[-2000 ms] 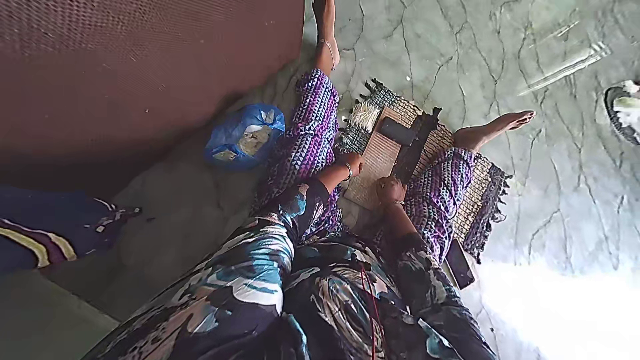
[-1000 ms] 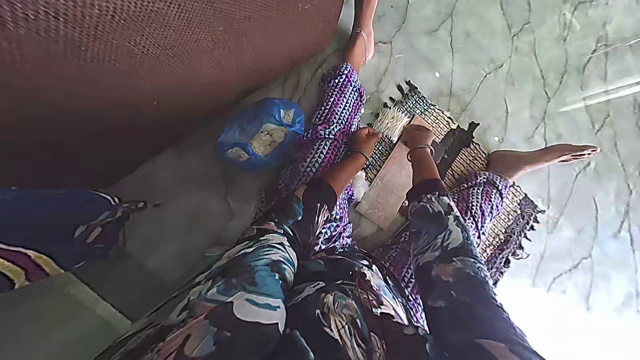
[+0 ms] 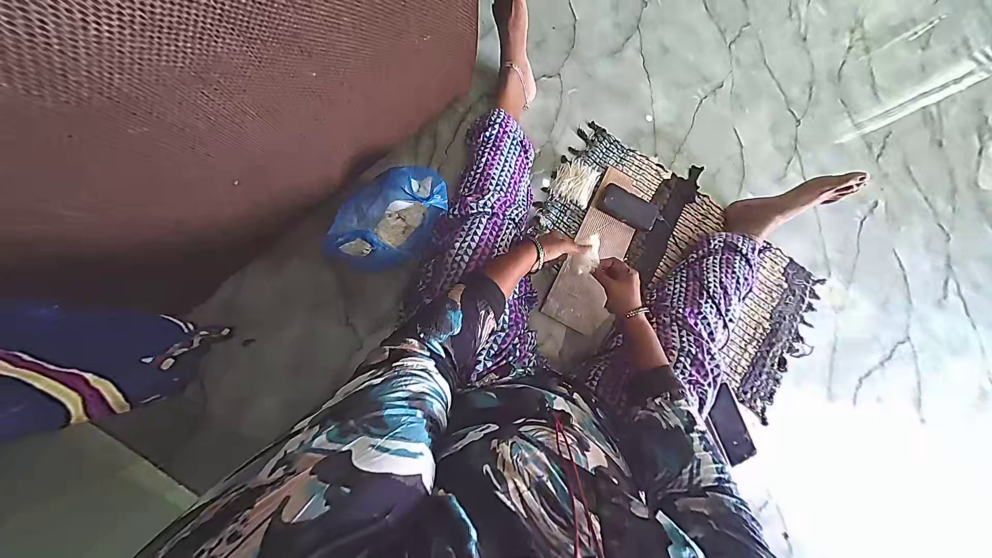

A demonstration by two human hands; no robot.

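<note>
Between my outstretched legs a flat wooden board (image 3: pixel 573 298) lies on a woven mat (image 3: pixel 701 225). Above the board, my left hand (image 3: pixel 559 246) holds a tuft of white cotton-like fibre (image 3: pixel 587 254). My right hand (image 3: pixel 618 283) is closed at the lower right edge of the tuft, fingertips pinched; whether they grip some of it is too small to tell. A black oblong object (image 3: pixel 628 206) rests across the board's far part. Beside the board's far end lies a bundle of thin white sticks or wicks (image 3: pixel 575 183).
A blue plastic bag (image 3: pixel 380 217) with pale material inside stands left of my leg. A dark phone-like object (image 3: pixel 731 425) lies by the mat's near right edge. A brown woven-textured surface (image 3: pixel 232 139) fills the upper left. Dark blue striped cloth (image 3: pixel 93 364) lies at left.
My hands have come together over the board with white fibre between them. A second ago my right hand was on the board's far part, where the black oblong object now shows.
</note>
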